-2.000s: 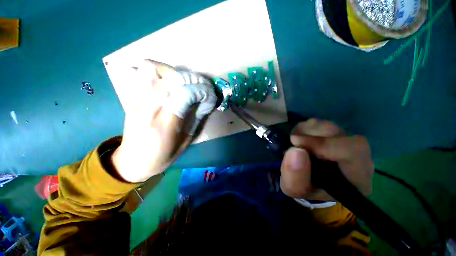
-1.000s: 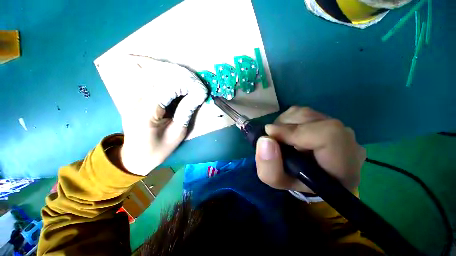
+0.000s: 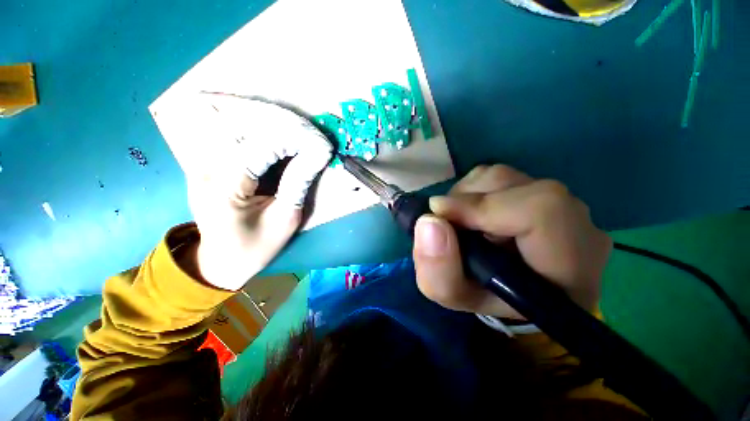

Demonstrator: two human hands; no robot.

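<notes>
A green PCB panel (image 3: 362,127) of several joined scalloped boards lies on a pale card (image 3: 345,53). My left hand (image 3: 255,173), with white cots on its fingertips, is at the panel's left end, with thumb and finger together there. The fingers hide that end, and whether they pinch the board or a small part cannot be made out. My right hand (image 3: 514,238) grips the black handle of a soldering iron (image 3: 485,255). The iron's tip meets the panel's lower left edge beside my left fingertips.
Small dark components (image 3: 137,154) lie left of the card. A yellow block (image 3: 17,90) is at the far left. Thin green strips (image 3: 697,62) and a cut-off yellow-and-black round holder (image 3: 588,8) are at upper right. An open cardboard box (image 3: 247,316) stands below the bench.
The view has shifted, so the round holder is mostly out of frame. The iron's tip has moved to the panel's lower left edge, and my left fingers are bent differently there.
</notes>
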